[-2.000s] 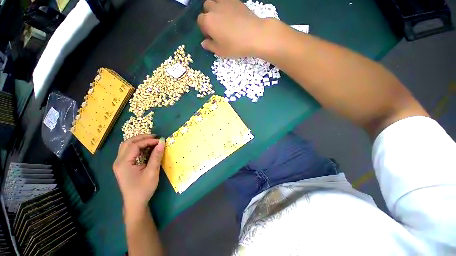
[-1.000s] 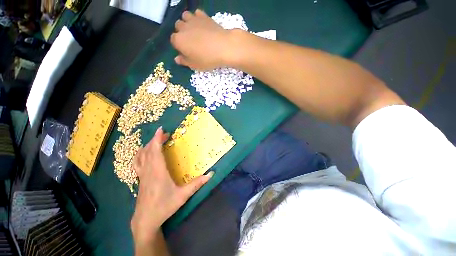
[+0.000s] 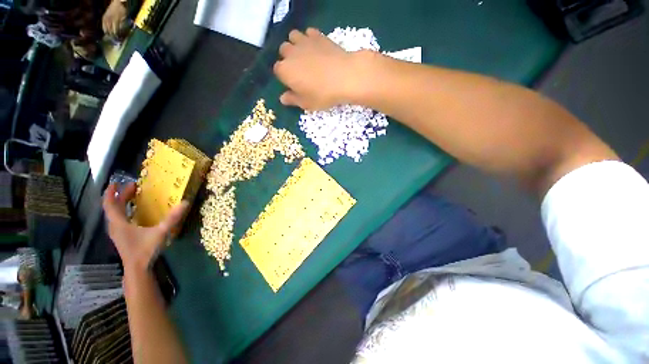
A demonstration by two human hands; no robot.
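Observation:
One yellow circuit board panel [image 3: 299, 224] lies flat and slanted on the green mat; no hand touches it. My left hand [image 3: 142, 231] grips yellow panels at the stack [image 3: 167, 185], fingers at the far left edge and thumb on the near edge; how many it holds I cannot tell. The tan components [image 3: 245, 156] lie in a long curved pile between stack and single panel. My right hand [image 3: 320, 71] is over the left part of the white component pile [image 3: 345, 131], fingers bent; whether it holds anything is hidden.
A slotted board rack [image 3: 99, 320] stands at the lower left, partly behind my left forearm. A white roll [image 3: 121, 114] and a white sheet [image 3: 238, 18] lie at the back. A black tray [image 3: 594, 18] is at the upper right. Another person's hand [image 3: 114, 20] shows at the upper left.
My left hand has left the single panel and moved left onto the stack, whose panels now look shifted and tilted. My right hand stays by the white pile. The camera view has shifted.

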